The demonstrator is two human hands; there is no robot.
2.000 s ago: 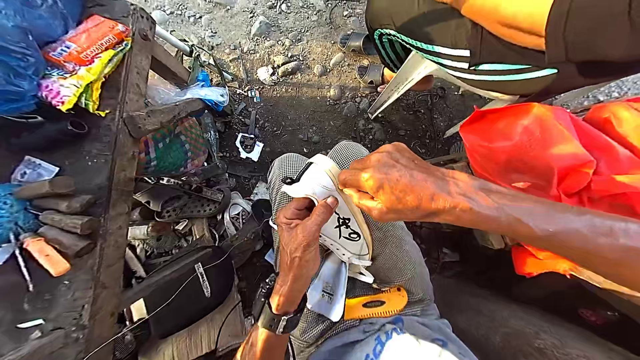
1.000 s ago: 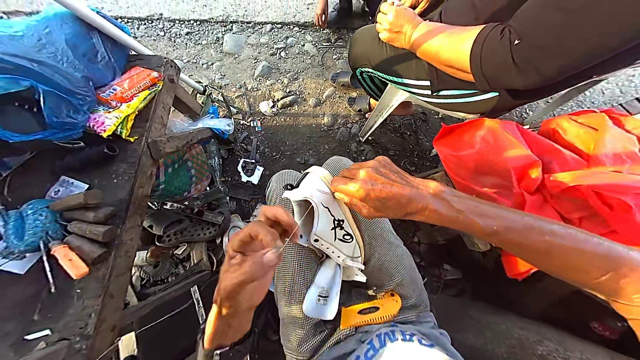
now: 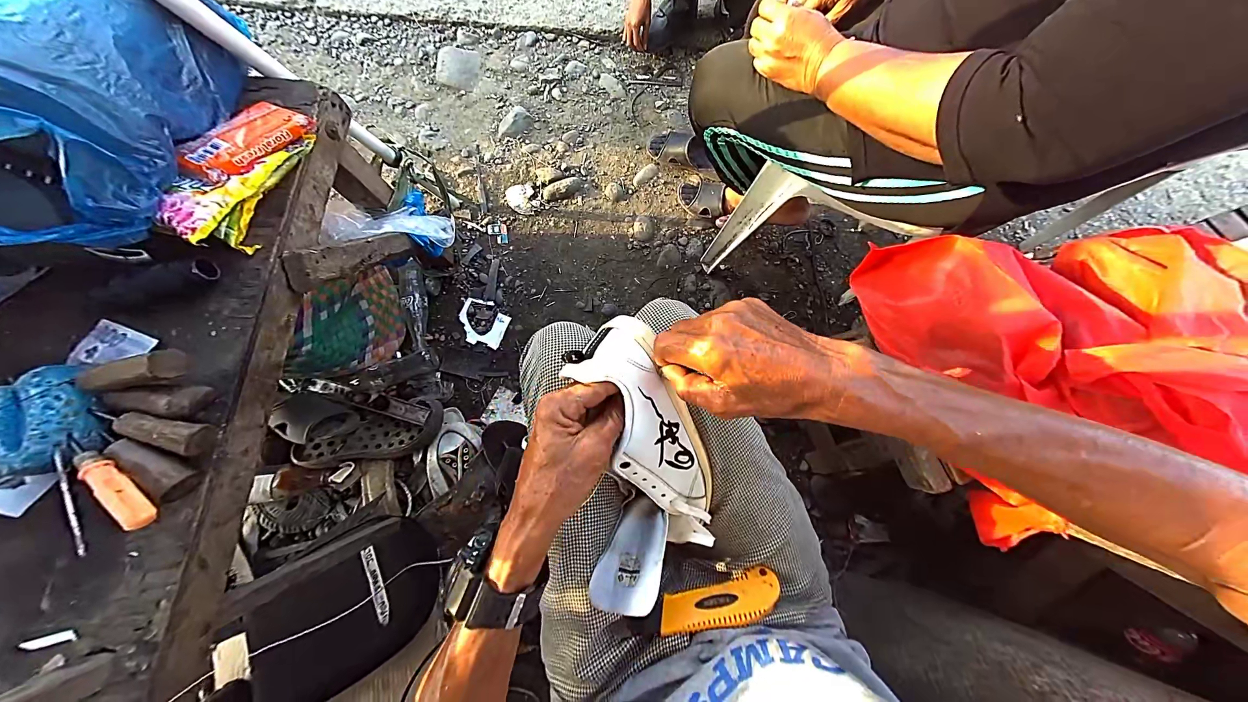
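Observation:
A white shoe upper point(image 3: 658, 429) with black markings and a row of eyelets lies over my knees on checked trousers. My left hand point(image 3: 575, 439) has its fingers curled at the shoe's opening, partly inside it; what they pinch is hidden. On the shoe's other edge, near the heel, my right hand point(image 3: 736, 361) is closed, its fingertips against the white side; any tool or thread there cannot be made out. The shoe's light grey tongue or insole point(image 3: 631, 561) hangs toward my lap. Beside it rests a yellow-orange toothed plastic piece point(image 3: 721, 602).
To the left, a wooden bench point(image 3: 229, 419) bears wood blocks point(image 3: 166, 434), an orange-handled tool point(image 3: 115, 490) and a blue plastic bag point(image 3: 107, 107). Old shoes point(image 3: 366, 429) lie beneath its edge. A red cloth or plastic sheet point(image 3: 1063, 341) is at right. Another person point(image 3: 877, 107) sits ahead.
My left hand was drawn back left of the shoe with a thin thread one second ago; it is now at the opening. My right hand stays by the far edge.

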